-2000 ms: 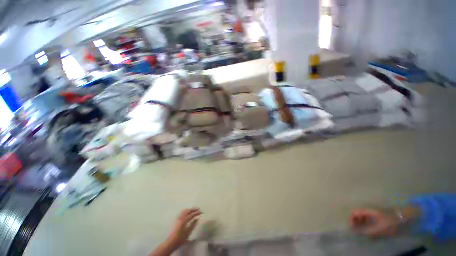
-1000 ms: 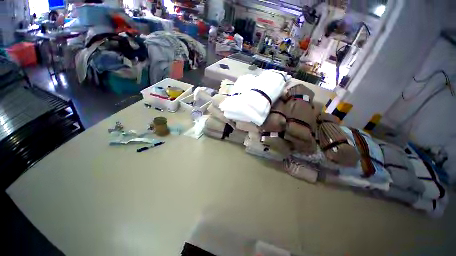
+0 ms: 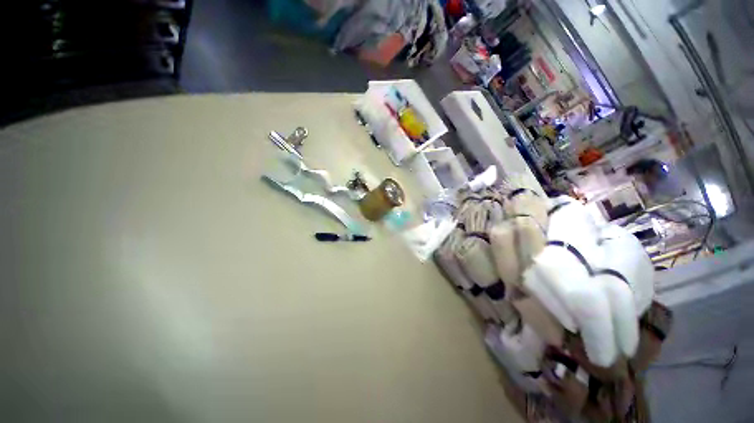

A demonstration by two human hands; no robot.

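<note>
Neither of my hands is in the picture. A dark marker pen [image 3: 342, 237] lies on the cream table [image 3: 207, 248]. Above it curls a white and pale-blue ticket strip [image 3: 310, 197]. A silver bulldog clip [image 3: 288, 140] lies beyond the strip, and a smaller metal clip [image 3: 358, 182] sits beside a brown-gold tape roll [image 3: 382, 199]. Tied beige-brown bundles [image 3: 475, 248] with dark bands are piled at the right. Bright white bundles [image 3: 583, 273] lie on top of the pile.
A white plastic tray [image 3: 388, 124] holds a yellow round item and red-handled tools. A smaller white tray [image 3: 438, 169] stands beside it. Fabric heaps [image 3: 397, 21] lie beyond the table. A dark rack [image 3: 91, 49] stands at the upper left. A pale wall is at the right.
The view has swung and tilted toward the table end, so clips, pen and trays appear larger. Both hands seen two seconds ago are out of the picture. The fabric at the near edge has left view.
</note>
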